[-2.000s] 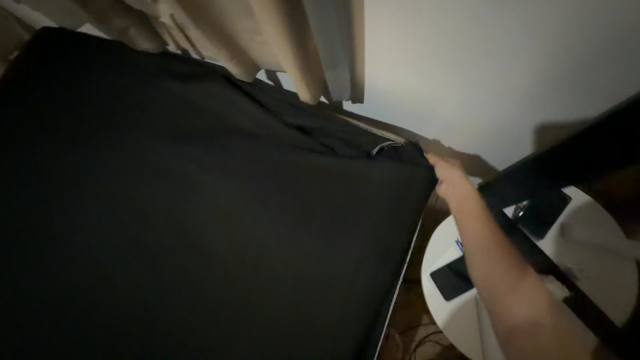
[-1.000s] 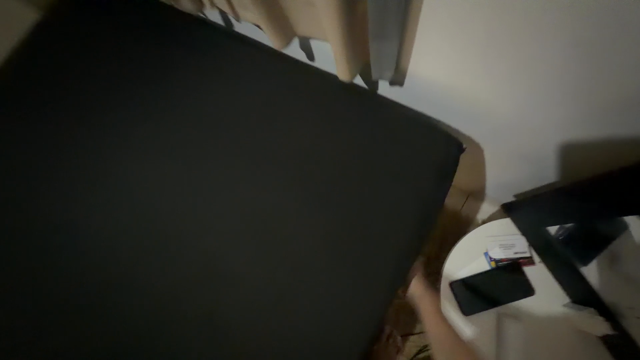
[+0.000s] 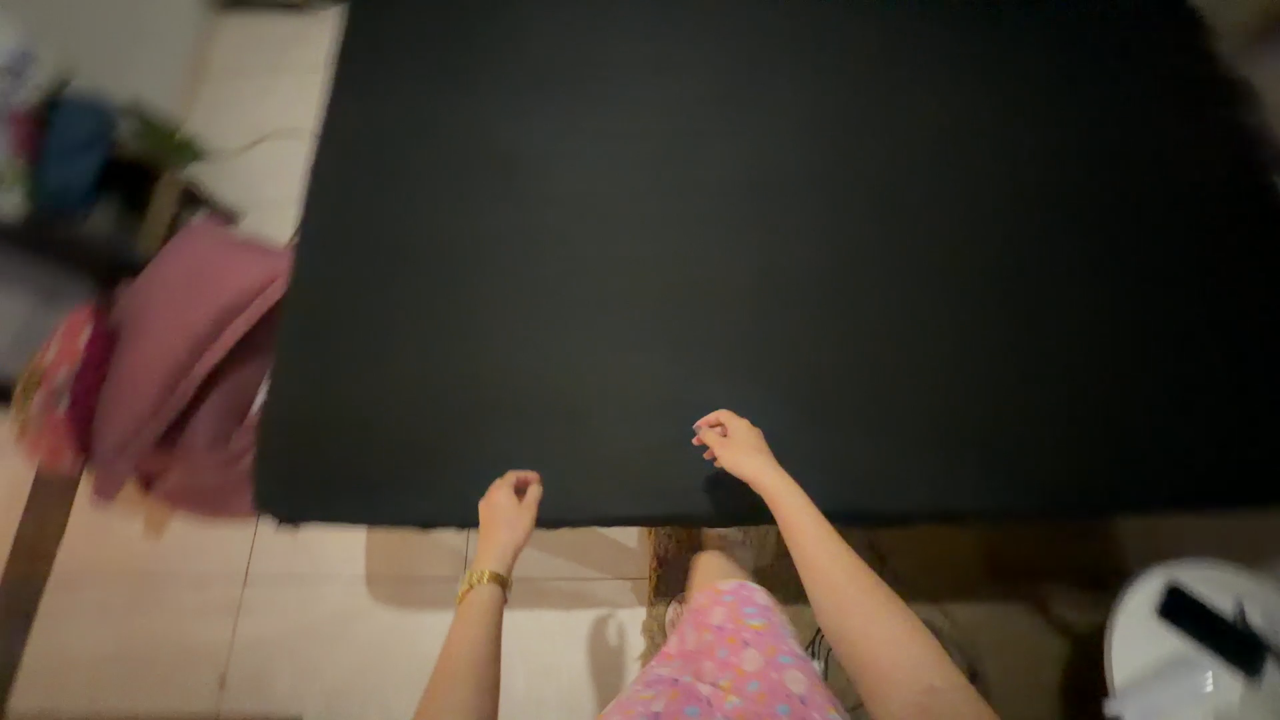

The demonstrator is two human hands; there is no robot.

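A black fitted sheet (image 3: 700,260) lies smooth over a mattress that fills most of the head view. Over its near edge, left of centre, is my left hand (image 3: 510,510), fingers loosely curled with a gap between thumb and fingers, holding nothing; a gold-coloured watch or bracelet (image 3: 484,582) is on that wrist. My right hand (image 3: 735,445) hovers above the sheet near the same edge, fingers bent and empty, its shadow falling on the cloth.
Pink cloth (image 3: 190,370) hangs beside the left edge of the mattress. A round white table (image 3: 1135,620) with a dark phone-like object (image 3: 1210,628) stands at the lower right. Pale floor tiles (image 3: 330,640) and a rug (image 3: 668,570) lie in front. Blurred items and a plant (image 3: 160,140) are at far left.
The view has swung from the corner by the curtain to the mattress's near edge. Earlier an arm reached to that corner, then down its side; now both hands are over the near edge.
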